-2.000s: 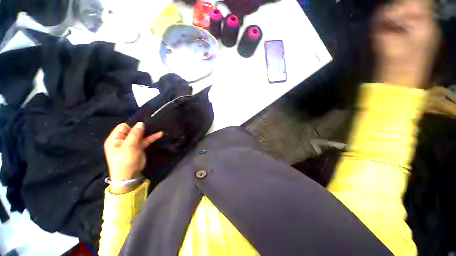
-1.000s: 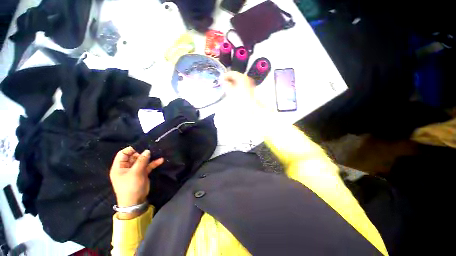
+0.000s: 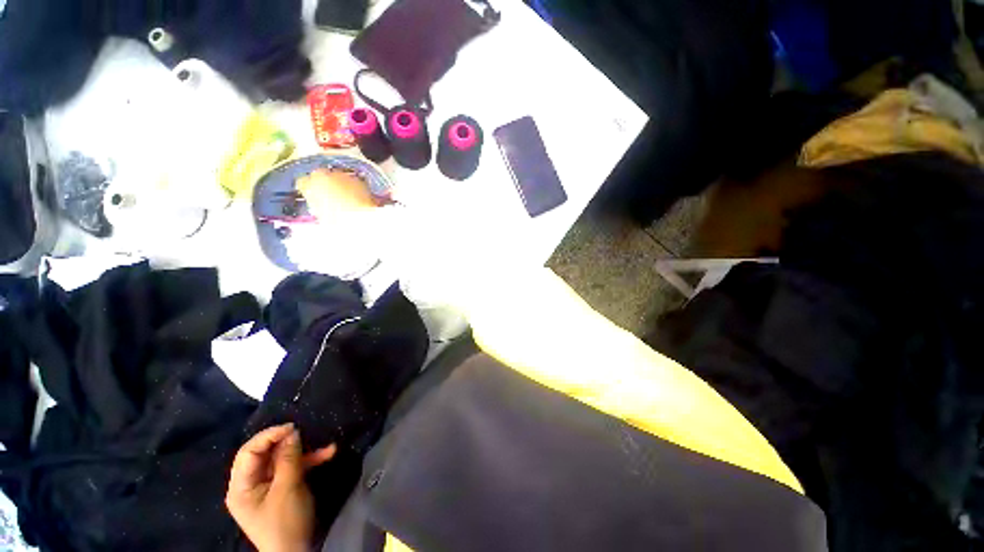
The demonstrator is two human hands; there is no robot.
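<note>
The black speckled garment [image 3: 140, 399] lies heaped at the left, with a raised part near my vest that shows a thin pale line. My left hand [image 3: 272, 480] is at the lower left, its thumb and fingers pinching the garment's edge. My right hand [image 3: 343, 199] reaches into the round button dish [image 3: 264, 243], its fingers over the small dark items there. Glare washes out much of the hand and wrist, and I cannot tell whether it holds anything. No needle can be made out.
Three black thread cones with pink ends [image 3: 462, 149] stand right of the dish. A smartphone [image 3: 530, 166] lies near the table's right edge. A red packet [image 3: 332, 116], a yellow packet [image 3: 255, 156] and a maroon pouch [image 3: 419, 45] lie behind. White spools [image 3: 188, 73] stand at the far left.
My right hand has come from raised at the far right, across the table and into the dish. My left hand still pinches the cloth. The view has shifted, and the phone screen is now dark.
</note>
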